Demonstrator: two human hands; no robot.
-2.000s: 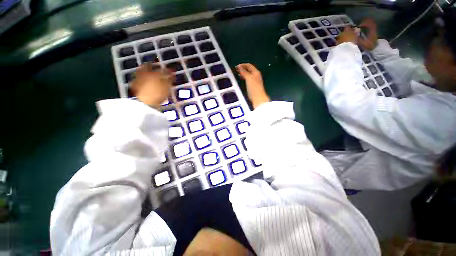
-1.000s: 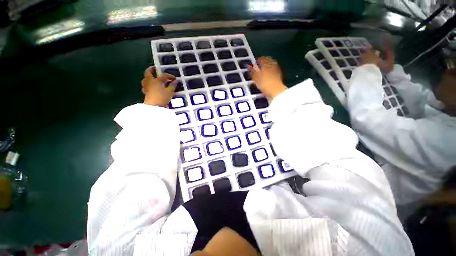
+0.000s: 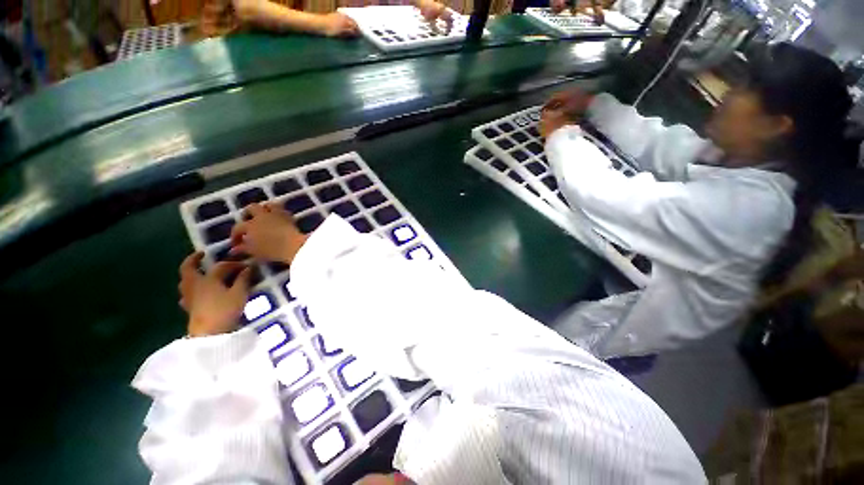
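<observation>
The white pocket tray [image 3: 277,174] lies slanted on the green bench. Dark square units [image 3: 214,209] fill its far rows; lit white units [image 3: 329,442] show in the nearer rows, with some dark ones among them. My left hand [image 3: 214,296] is at the tray's left edge, fingers and thumb apart around a left-column pocket. My right hand [image 3: 268,233] is just beyond it, fingertips down over the left-column pockets. Its fingers hide whether it grips a unit. My right sleeve covers much of the tray's middle and right side.
A person in a white smock [image 3: 663,213] works at the right over two stacked trays [image 3: 488,163]. A dark strip [image 3: 398,121] runs across the bench beyond my tray. Other people's arms [image 3: 284,15] and trays [image 3: 417,42] are at the far side. Cartons stand at the right.
My right hand has crossed from the tray's right side to its left column, beside my left hand. The view has turned, showing more of the far side and the neighbour.
</observation>
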